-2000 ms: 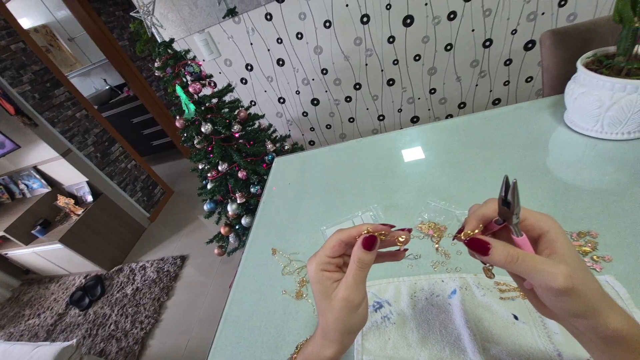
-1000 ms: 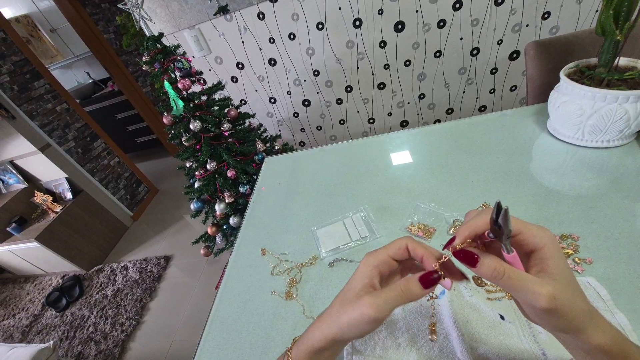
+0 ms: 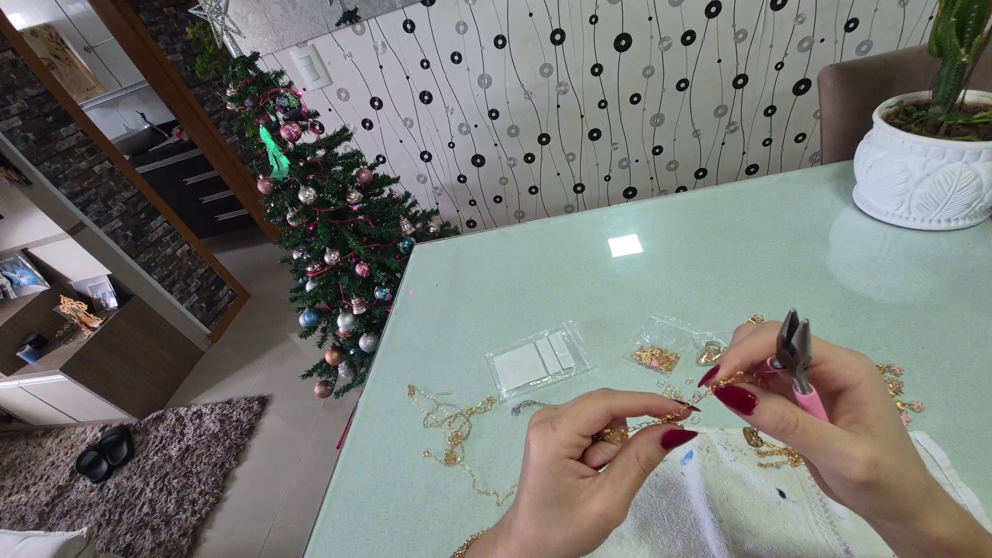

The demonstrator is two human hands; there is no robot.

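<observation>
Between both hands runs a thin gold-coloured chain (image 3: pixel 673 417). My left hand (image 3: pixel 593 457) pinches one part of it between thumb and index finger. My right hand (image 3: pixel 818 411) pinches another part between thumb and index finger and also holds pliers (image 3: pixel 796 353) with pink handles, jaws up and away from the chain. Under the hands lies a white towel (image 3: pixel 697 496) with blue stains. A gold chain with a heart-like pendant (image 3: pixel 753 438) rests at the towel's upper edge. More tangled gold chains (image 3: pixel 453 426) lie left of my left hand.
On the glass-topped table (image 3: pixel 542 263) are a clear packet with white cards (image 3: pixel 535 363), a small bag of gold pieces (image 3: pixel 656 356) and gold charms with pink parts (image 3: pixel 895 387). A white plant pot (image 3: pixel 926 167) stands at the back right. A decorated Christmas tree (image 3: pixel 341 248) stands beyond the left edge.
Two seconds ago the hands were apart, each with gold jewellery; they have come closer together. A piece that hung below the hands one second ago no longer hangs there. The pliers stay in my right hand.
</observation>
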